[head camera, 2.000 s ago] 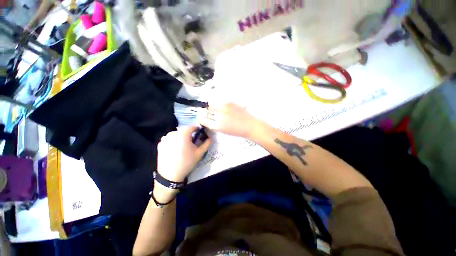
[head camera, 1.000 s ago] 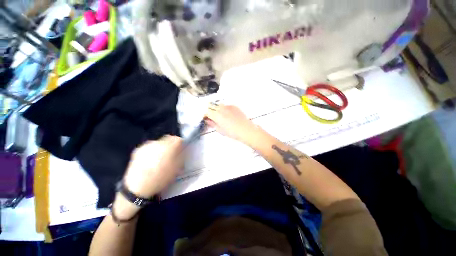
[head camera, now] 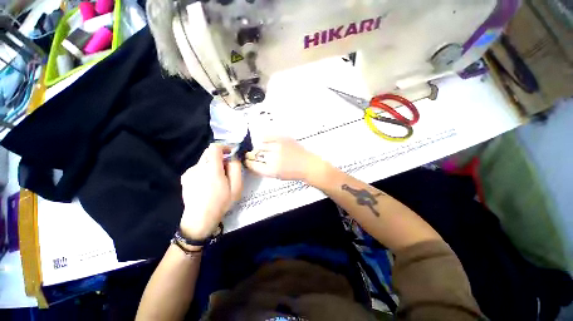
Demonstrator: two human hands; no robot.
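My left hand point(head camera: 210, 185) and my right hand point(head camera: 276, 160) meet just below the needle area. Both pinch a small black piece point(head camera: 245, 143) between the fingertips. A pale grey-white piece point(head camera: 227, 120) lies from the fingers up toward the presser foot. A large black garment panel point(head camera: 144, 144) spreads over the table left of my hands. The off-white sewing machine head point(head camera: 283, 37) stands above, with its dark knob point(head camera: 256, 94) near the needle. The needle tip itself cannot be made out.
Scissors point(head camera: 377, 113) with red and yellow loops lie right of my hands. A lime green tray point(head camera: 81, 70) with pink spools stands at upper left. A yellow strip point(head camera: 30, 241) runs along the left table edge. Green cloth point(head camera: 521, 200) and dark cloth point(head camera: 427, 194) are at the right.
My left hand swung left and down, then came back beside my right hand. The small black piece now shows between both hands' fingertips. The view has shifted, with more of the machine showing.
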